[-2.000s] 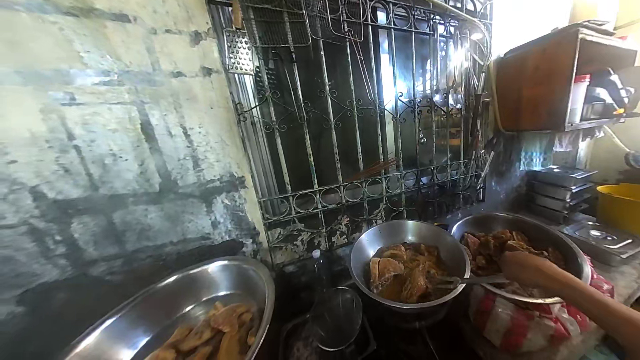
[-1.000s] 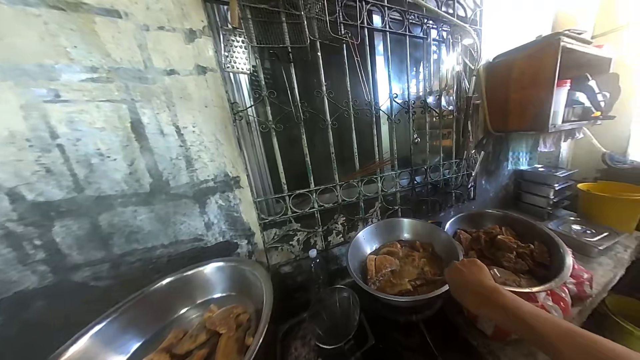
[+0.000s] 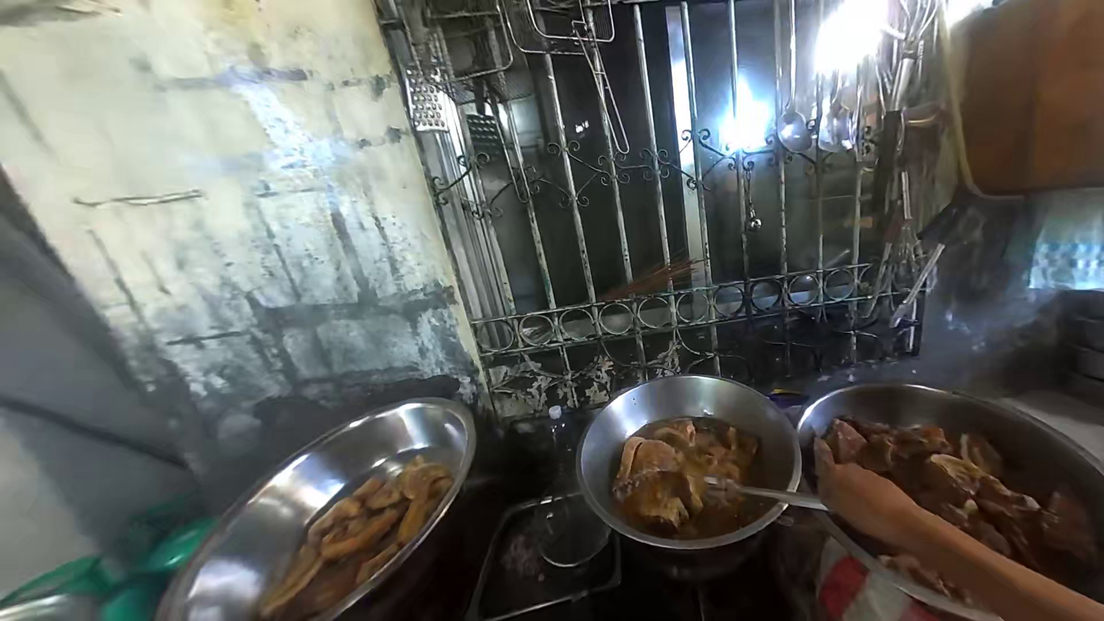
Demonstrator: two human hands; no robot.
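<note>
My right hand (image 3: 849,487) grips the handle of a metal utensil (image 3: 768,494), whose far end sits among browned meat pieces (image 3: 660,470) in liquid. That food lies in a round metal bowl (image 3: 604,435) at the lower centre. My hand and forearm cross over a larger metal basin (image 3: 931,397) of meat pieces (image 3: 983,483) at the right. At the lower left, an oval metal basin (image 3: 267,492) holds long browned pieces (image 3: 371,526). My left hand is out of view.
A round wire strainer (image 3: 573,539) lies between the oval basin and the bowl. Behind stands a metal window grille (image 3: 673,302) hung with a grater (image 3: 425,99), ladles (image 3: 793,129) and other utensils. Green plastic containers (image 3: 177,548) are at the lower left. A wooden cabinet (image 3: 1026,95) hangs upper right.
The view has turned left. Two seconds ago my right hand was over the right basin; now it is by the bowl's right rim, with the utensil's end in the bowl.
</note>
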